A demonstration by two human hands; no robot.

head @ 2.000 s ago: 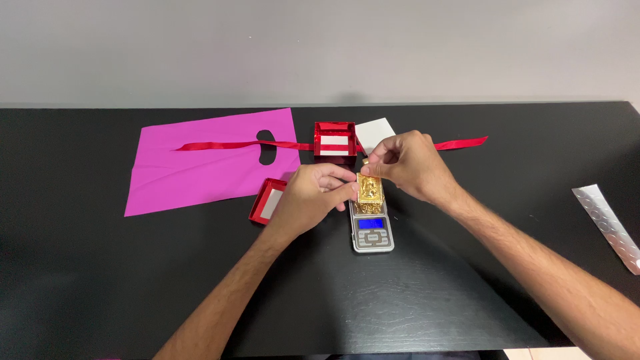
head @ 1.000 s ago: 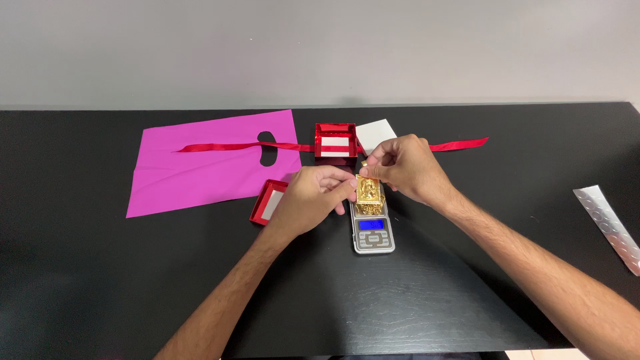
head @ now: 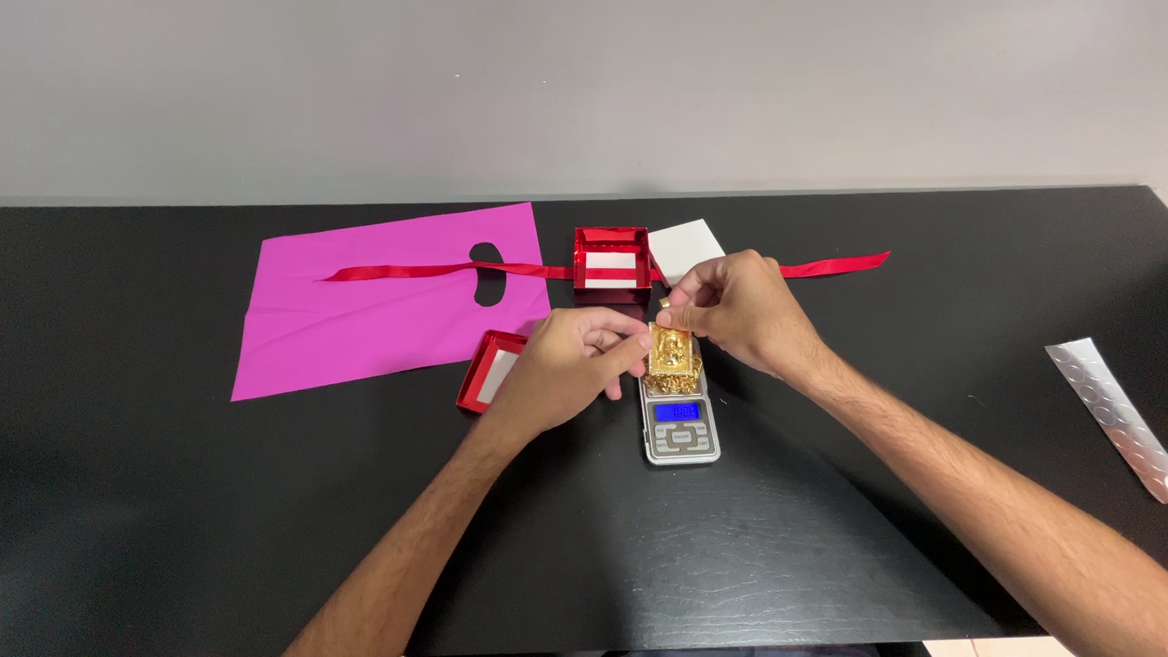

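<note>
A gold rectangular pendant (head: 671, 349) with a relief figure is pinched at its left edge by the thumb and fingers of my left hand (head: 584, 365). At its top, by the bail, my right hand (head: 744, 315) grips it. Under and below the pendant a gold chain (head: 673, 381) lies bunched on a silver digital pocket scale (head: 682, 433), whose blue display is lit. The hands and pendant hide most of the weighing plate.
Behind my hands are an open red box (head: 611, 294) with a red ribbon (head: 835, 265) and a white square (head: 686, 251). A red box lid (head: 473, 374) lies left, near a magenta bag (head: 365, 319). A silver strip (head: 1109, 415) lies far right.
</note>
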